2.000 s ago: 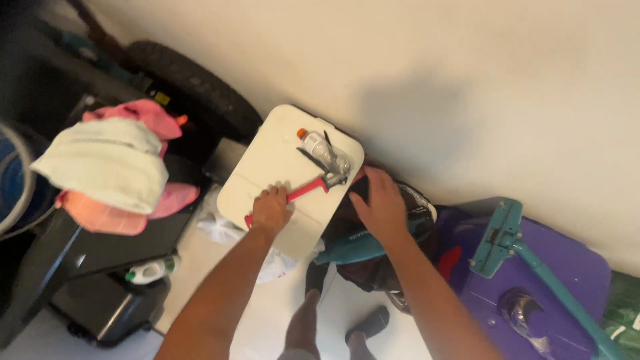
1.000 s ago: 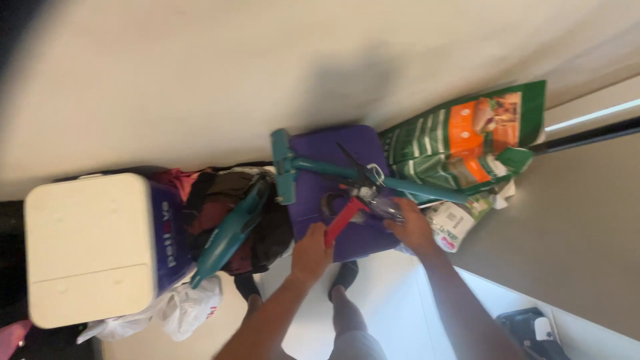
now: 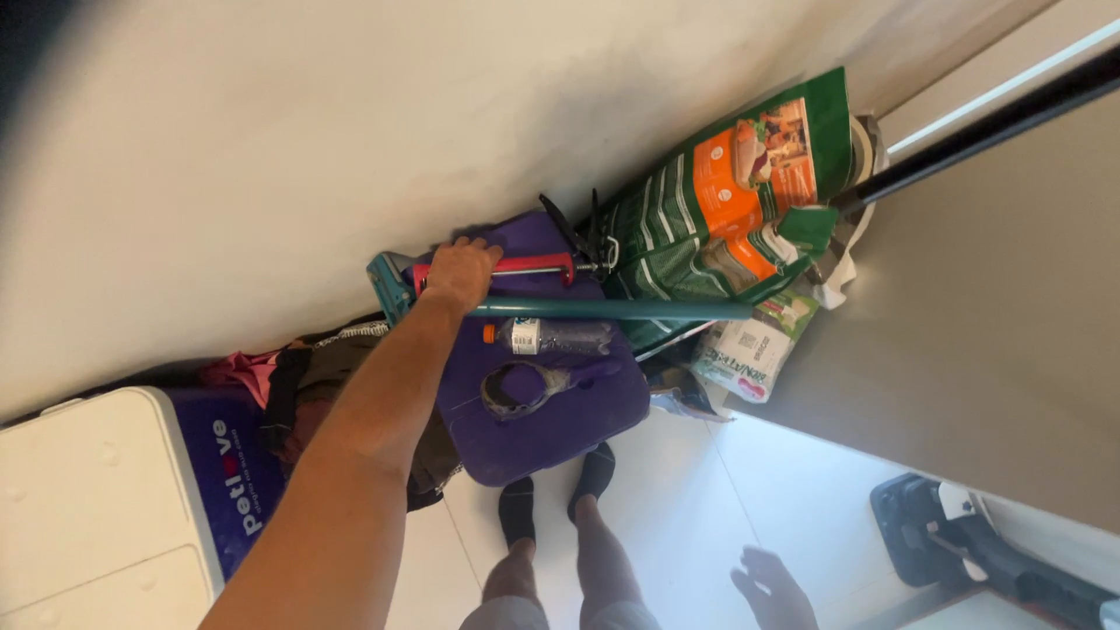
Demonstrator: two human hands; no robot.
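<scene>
On a purple plastic lid [image 3: 560, 437], my left hand [image 3: 461, 271] is closed around the body of a red caulking gun [image 3: 534, 265], whose black handle end points right toward the wall. Just below it lies a teal tube [image 3: 612, 309] with a flat teal head [image 3: 394, 284]. A clear plastic bottle with an orange cap [image 3: 560, 336] rests on the same lid, beside a round, clear-rimmed object with a purple handle [image 3: 525, 388]. My right hand [image 3: 772, 591] hangs low over the floor, away from these things, with fingers apart and nothing in it.
Green and orange pet food bags [image 3: 744, 192] lean at the right by a black pole [image 3: 989, 122]. Dark cloth or a bag [image 3: 350, 350] lies left of the lid, then a purple container with a white lid [image 3: 96, 499]. A black-and-white appliance [image 3: 962, 534] stands lower right. My feet are below the lid.
The view has swung right from the white-lidded container. The bottle and caulking gun, on that white lid two seconds ago, are now over the purple lid. My right hand has let go and drawn back.
</scene>
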